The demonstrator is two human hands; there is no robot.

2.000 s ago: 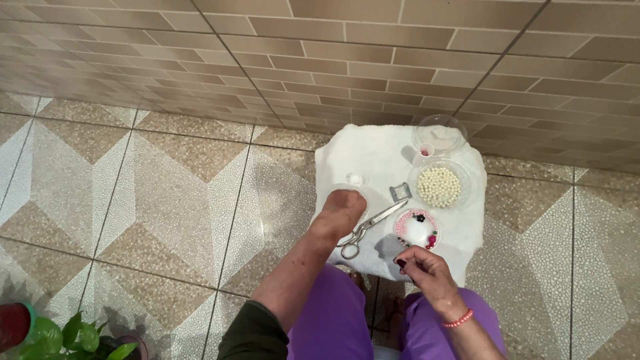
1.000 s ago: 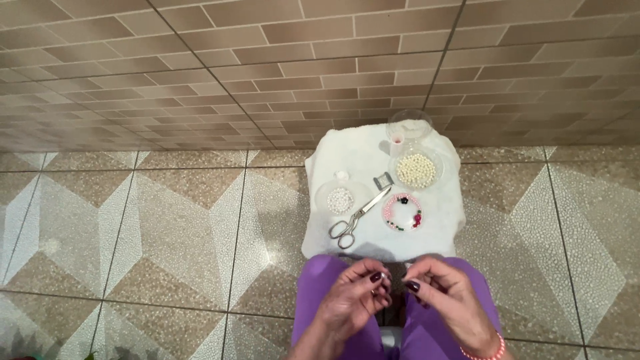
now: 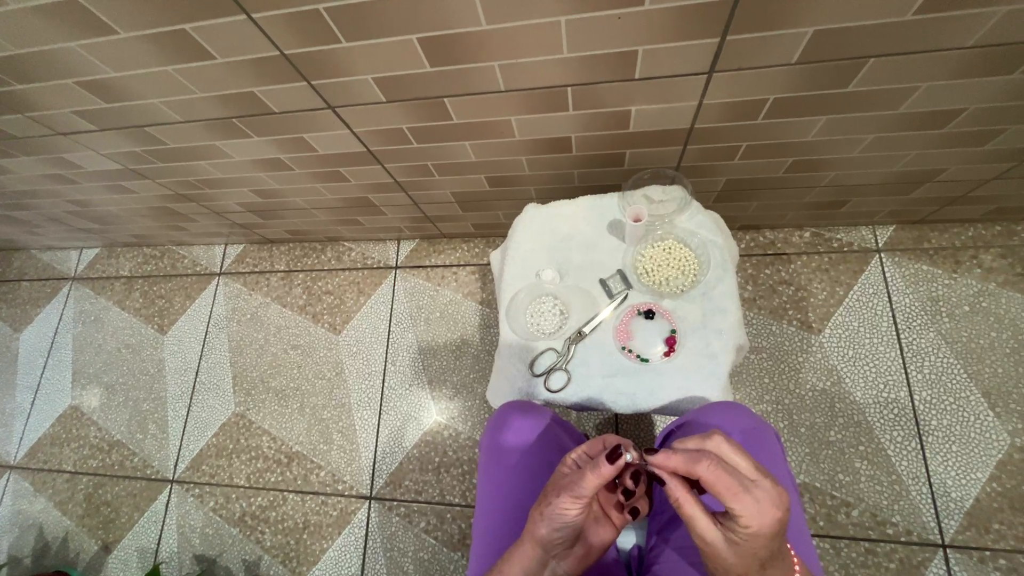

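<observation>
Above my lap, my left hand [image 3: 588,500] pinches a small white bead [image 3: 629,458] between thumb and fingers. My right hand [image 3: 712,488] touches close beside it, thumb and index finger pinched together; whatever fine thing lies between them is too small to tell. Beyond my knees, metal scissors [image 3: 574,344] lie partly open on a white towel [image 3: 552,232]. Left of them is a shallow dish of white beads [image 3: 547,316]. To their right, a round clear dish [image 3: 650,333] holds a ring of pink, green and red beads with a black flower. A spool of clear thread [image 3: 615,284] lies by the scissor tips.
A clear bowl of cream pearl beads [image 3: 667,264] stands at the towel's right. Behind it are a small pinkish container [image 3: 636,216] and a clear round dish [image 3: 658,196]. A tiled wall [image 3: 480,120] rises behind the towel-covered surface; patterned floor tiles [image 3: 304,352] surround it.
My left hand has moved from over the dish of white beads to above my lap. Both hands have come together, and a white bead now shows at my left fingertips.
</observation>
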